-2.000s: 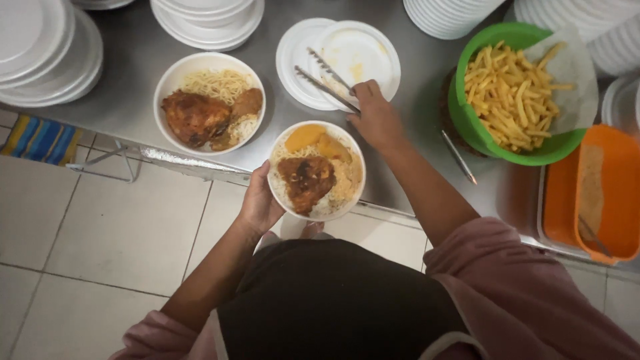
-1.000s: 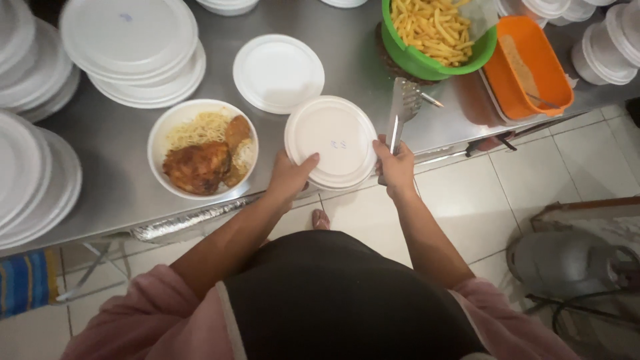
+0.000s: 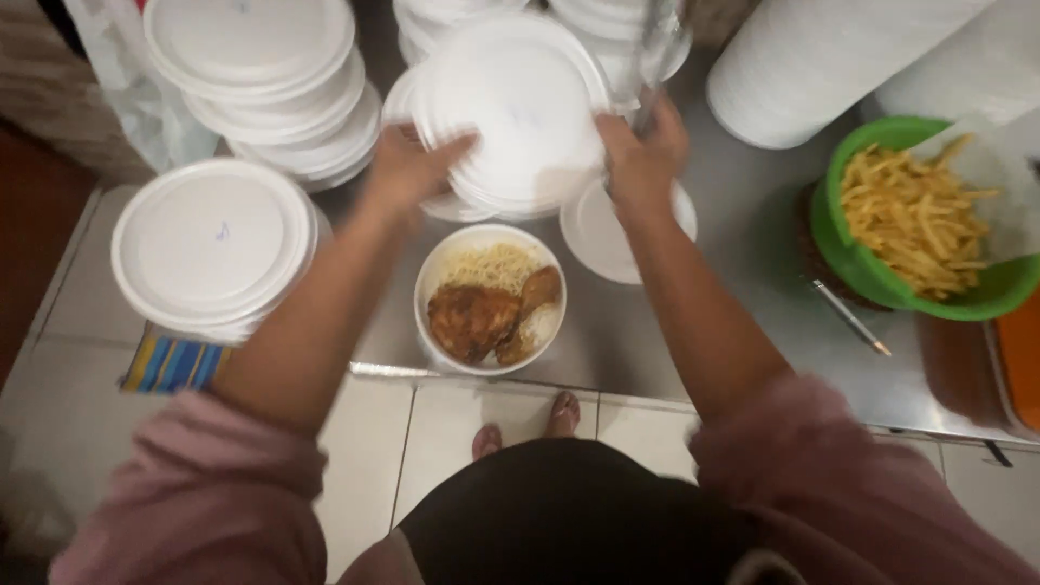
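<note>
Both hands hold a white lidded foam container (image 3: 520,106) above the far part of the metal counter. My left hand (image 3: 414,166) grips its left edge. My right hand (image 3: 646,154) grips its right edge and also has metal tongs (image 3: 656,41) pointing away from me; motion blurs them. Nearer me, an uncovered white bowl (image 3: 422,313) stands at the counter's front edge with noodles (image 3: 491,264), a browned piece of chicken (image 3: 471,321) and rice. A white lid (image 3: 597,236) lies behind my right forearm, partly hidden.
Stacks of lidded containers stand at the left (image 3: 215,236) and back left (image 3: 252,49). More are at the back, beside a tall stack of foam bowls (image 3: 812,65). On the right are a green basin (image 3: 837,219) of French fries (image 3: 914,215), a pen (image 3: 853,318) and an orange container (image 3: 1020,349).
The bowl that my left hand held uncovered two seconds ago is no longer seen uncovered; a covered container is in my hands. Since one second ago, both hands have moved farther over the counter with it.
</note>
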